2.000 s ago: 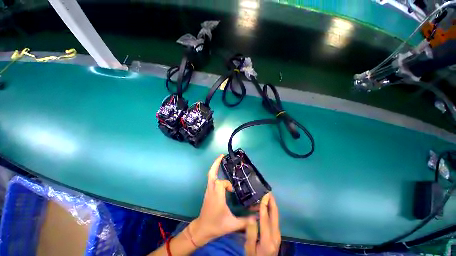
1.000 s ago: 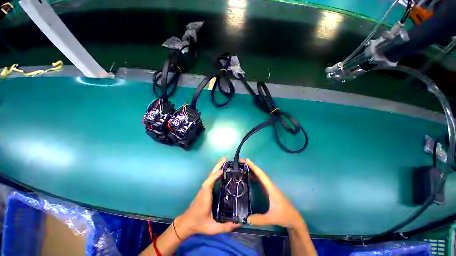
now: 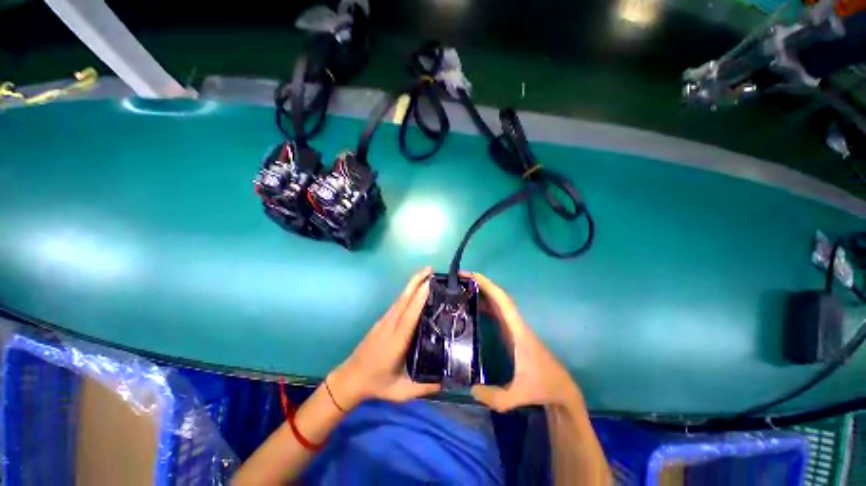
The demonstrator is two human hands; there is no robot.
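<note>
A corded unit [image 3: 446,332], a black block with its open side up and thin wires showing, is held upright in line with my body near the bench's front edge. My left hand [image 3: 385,356] grips its left side and my right hand [image 3: 527,365] its right side. Its power cord [image 3: 489,214] runs up from the far end to a coil [image 3: 560,214] with a yellow tie. Two inner assemblies [image 3: 318,195] with red and white wires stand touching each other at left of centre, cords leading back over the grey edge.
The screwdriver [image 3: 726,81] hangs at the upper right. A closed black block [image 3: 814,327] with a cord lies at right. A white post [image 3: 119,47] stands at upper left. Plastic-lined blue crates [image 3: 171,389] are below the bench, with a green basket [image 3: 828,451] at lower right.
My right hand has come round to the unit's right side, and the unit has turned from slanted to straight. From one second ago, the view has shifted; both hands keep their hold.
</note>
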